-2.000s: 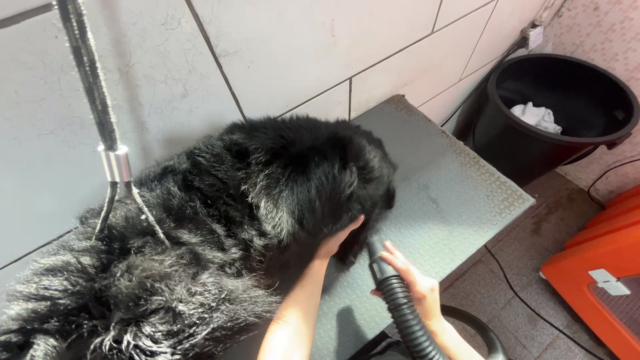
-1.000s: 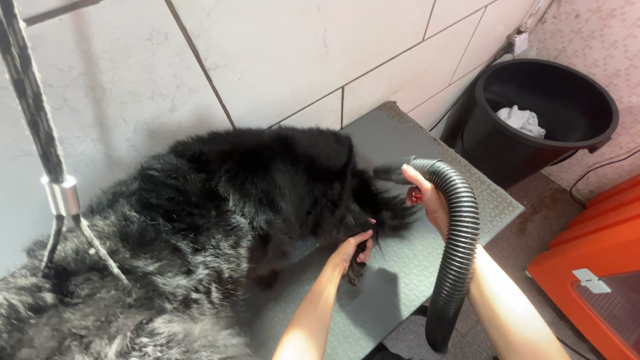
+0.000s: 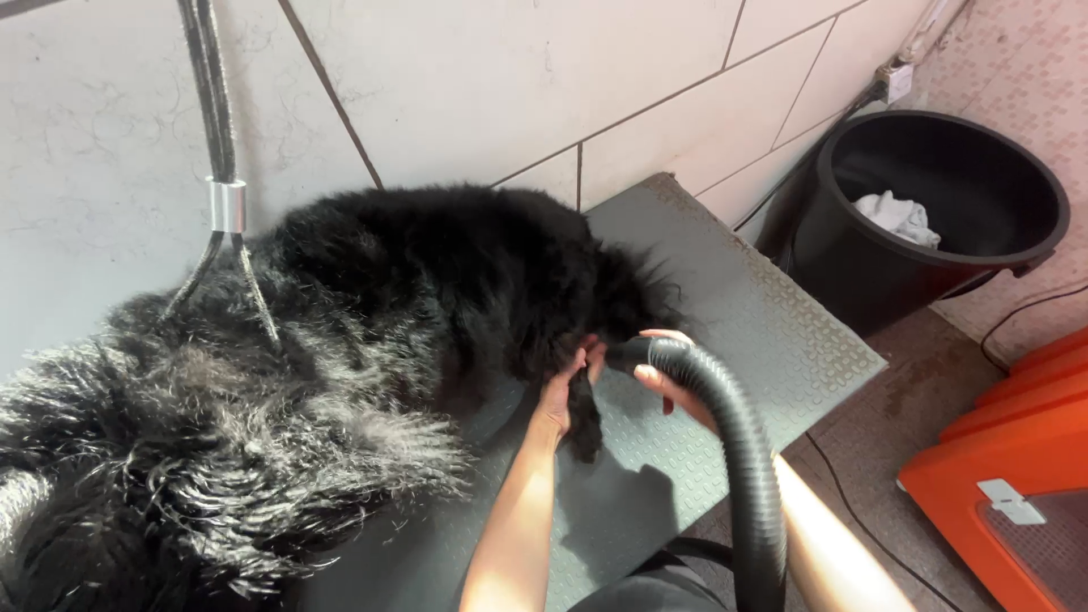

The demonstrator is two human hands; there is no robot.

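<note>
A black long-haired dog (image 3: 408,289) lies along a grey textured grooming table (image 3: 722,280), its head end hidden in dark fur. My left hand (image 3: 568,382) is wrapped around the upper part of the dog's leg (image 3: 585,421), whose paw hangs below the fingers. Close beside it, my right hand (image 3: 671,374) grips the nozzle end of a black corrugated dryer hose (image 3: 752,459), which points left at the fur near the leg. A grooming loop (image 3: 228,204) with a metal clasp hangs over the dog's back at the left.
A tiled wall (image 3: 476,76) runs behind the table. Off its right end stands a black bin (image 3: 918,195) holding a white cloth (image 3: 897,217). An orange pet crate (image 3: 1011,459) is on the floor at the right, with a cable (image 3: 850,506) between it and the table.
My right hand and the hose nozzle have moved down and left, close to my left hand. Between the two earlier frames, my left hand moved from the head area down to the leg.
</note>
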